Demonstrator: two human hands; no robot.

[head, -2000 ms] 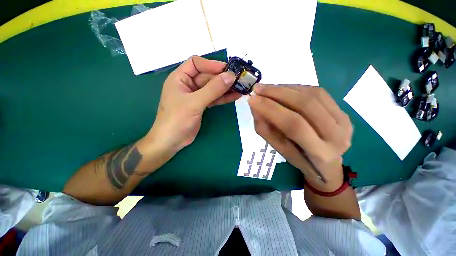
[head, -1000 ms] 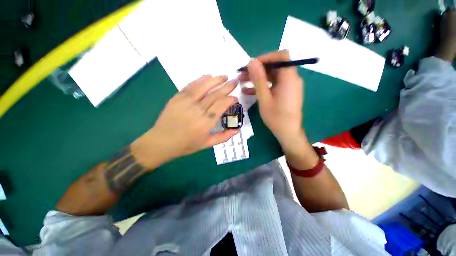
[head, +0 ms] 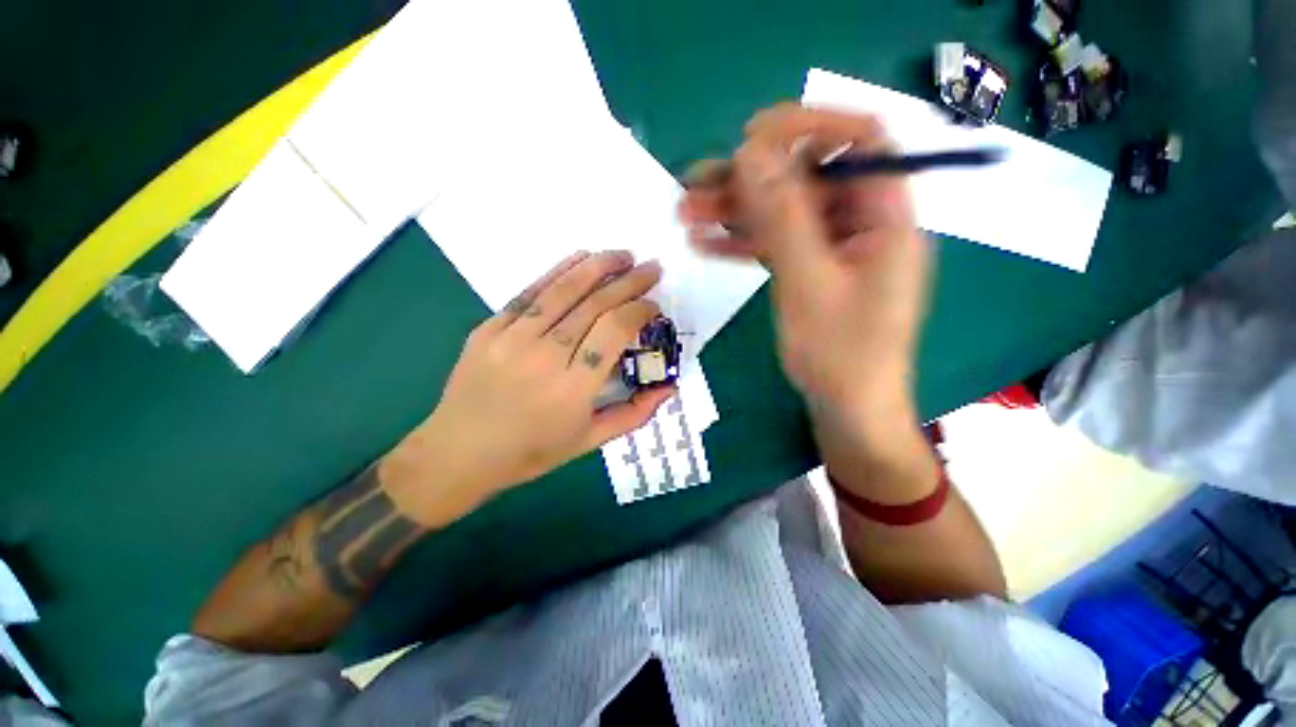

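My left hand lies palm down over the white sheets, with the black watch housing held between its thumb and index finger. The housing is open side up and shows a pale module inside. The backing sheet with rows of grey marks lies just below the housing, toward me. My right hand is raised to the right of the housing, blurred, and holds the black tweezers, which point to the right. Their tips are hidden or too blurred to see.
Plain white sheets spread beyond my hands. A white stack with a tan line and crumpled clear plastic lie upper left. A slanted white sheet and several waiting units are upper right. Another person's sleeve is at the right.
The view has turned. My left hand has changed from holding the housing up to resting around it on the sheets. My right hand has left the housing and moved right, tweezers now across it.
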